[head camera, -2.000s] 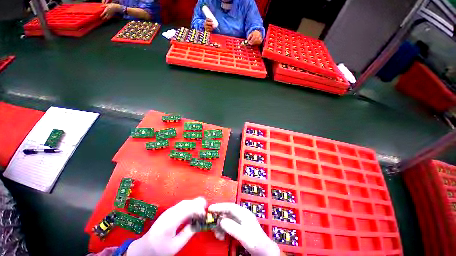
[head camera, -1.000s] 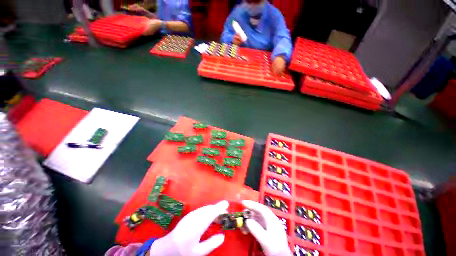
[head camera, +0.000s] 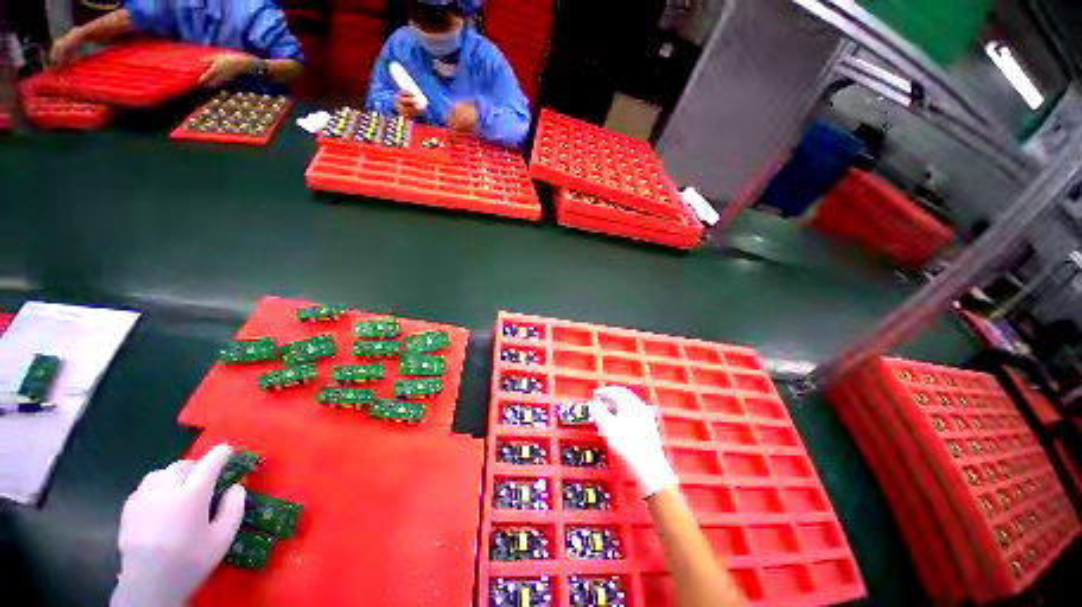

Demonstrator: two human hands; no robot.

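My right gloved hand (head camera: 632, 436) is over the red compartment tray (head camera: 712, 468), its fingertips on a circuit board (head camera: 577, 413) in the second column, component side up. Boards fill the visible first column and several pockets of the second column below it. My left gloved hand (head camera: 180, 522) is at the left side of the flat red sheet (head camera: 368, 510), its fingers on a green board (head camera: 239, 467). More green boards (head camera: 275, 515) lie beside its fingers, partly covered by the hand.
A second red sheet (head camera: 220, 397) farther back holds several green-side-up boards (head camera: 309, 347). A record sheet (head camera: 74, 356) with a green board and a pen lies at left. Stacked red trays (head camera: 937, 474) stand at right. Two blue-gowned people (head camera: 445, 83) work across the green bench (head camera: 392, 255) with trays.
The hands have parted. My right hand has moved over the tray with a board, and my left hand has moved to the green boards at left. The camera view has shifted right.
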